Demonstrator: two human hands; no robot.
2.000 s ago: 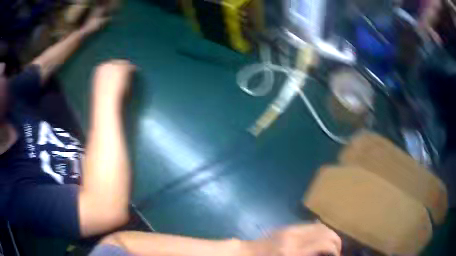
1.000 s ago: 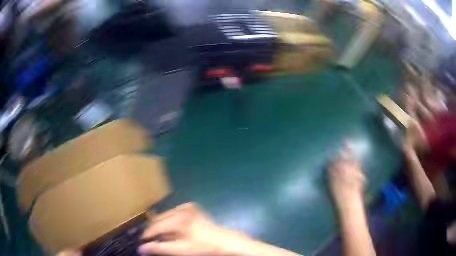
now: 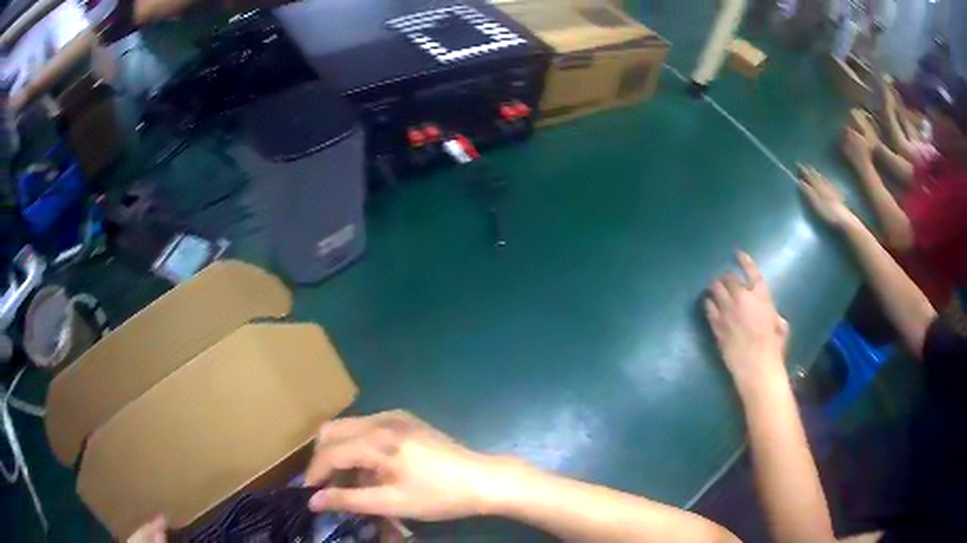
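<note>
An open brown mailer box [image 3: 217,419] lies at the bottom left, its tall lid and side flap raised. A coiled black cable [image 3: 249,520] shows in it, partly cut off by the lower edge. My right hand [image 3: 398,467] reaches in from the right over the box's right side, fingertips by the cable. Its thumb and fingers are apart, with no item visible between them. A small bluish, shiny patch shows under the fingers. Of my left hand [image 3: 151,530], only a fingertip shows at the box's left side; the rest is cut off.
A dark grey bin [image 3: 313,207] and a black equipment box with red connectors [image 3: 456,101] stand at the back, beside a cardboard carton [image 3: 594,64]. A tape roll [image 3: 51,323] is at left. Other people's hands [image 3: 748,318] and arms rest on the green bench [image 3: 573,318] at right.
The view has swung right; the box now shows at left. Since one second ago, my right hand has stayed over the box. A hand at far right no longer shows a pale box.
</note>
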